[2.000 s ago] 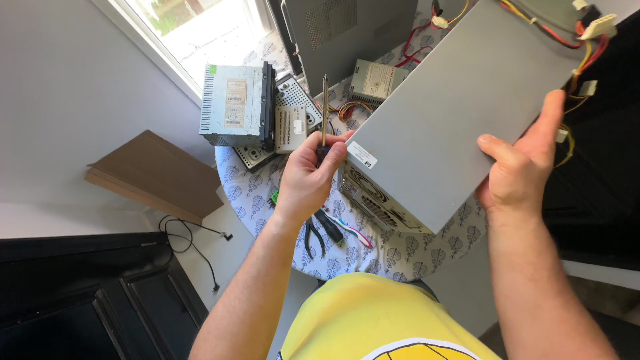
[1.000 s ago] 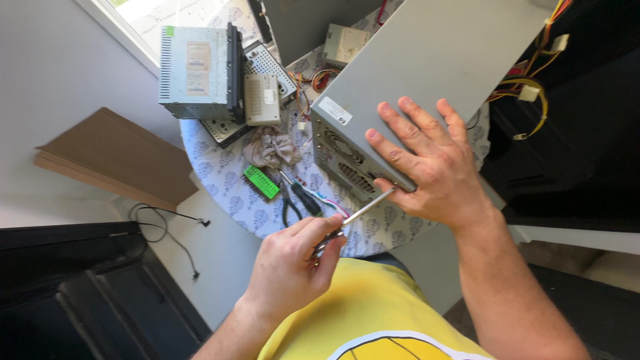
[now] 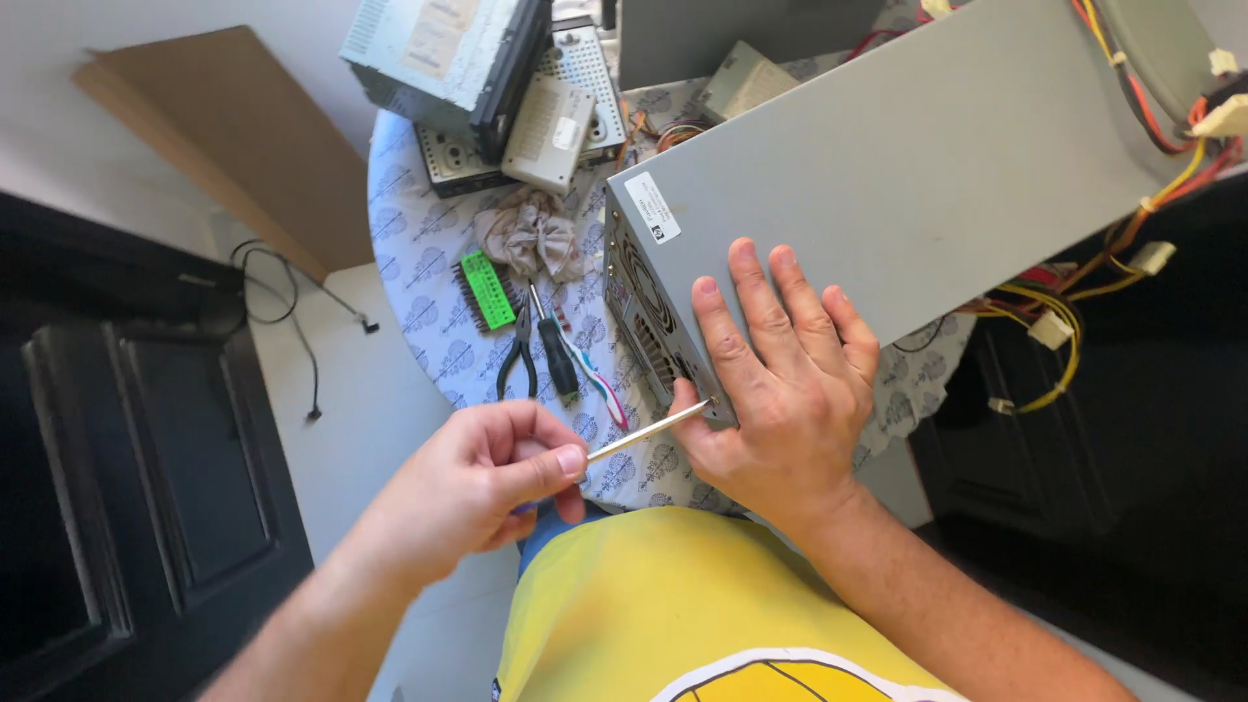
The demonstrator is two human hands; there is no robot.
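Observation:
A grey metal computer case (image 3: 877,175) lies on the round table, its vented back panel (image 3: 648,312) facing left and loose power cables (image 3: 1063,292) hanging at its right side. My left hand (image 3: 507,478) grips a screwdriver (image 3: 645,432), whose handle is mostly hidden in the fingers. The screwdriver's tip meets the lower corner of the back panel, near a screw. My right hand (image 3: 780,390) lies flat on the case with its fingers spread, the thumb at the panel's edge beside the shaft.
Pliers (image 3: 519,356), a second screwdriver (image 3: 556,356), a toothbrush (image 3: 600,375), a green bit holder (image 3: 487,290) and a crumpled cloth (image 3: 531,234) lie on the patterned tablecloth (image 3: 429,292). Metal drive units (image 3: 429,58) are stacked behind. A cardboard sheet (image 3: 244,136) leans on the wall.
Two seconds ago my left hand held the screwdriver upright by the case corner; it has since come down to the back panel. My right hand has moved from the case's far side onto its near corner.

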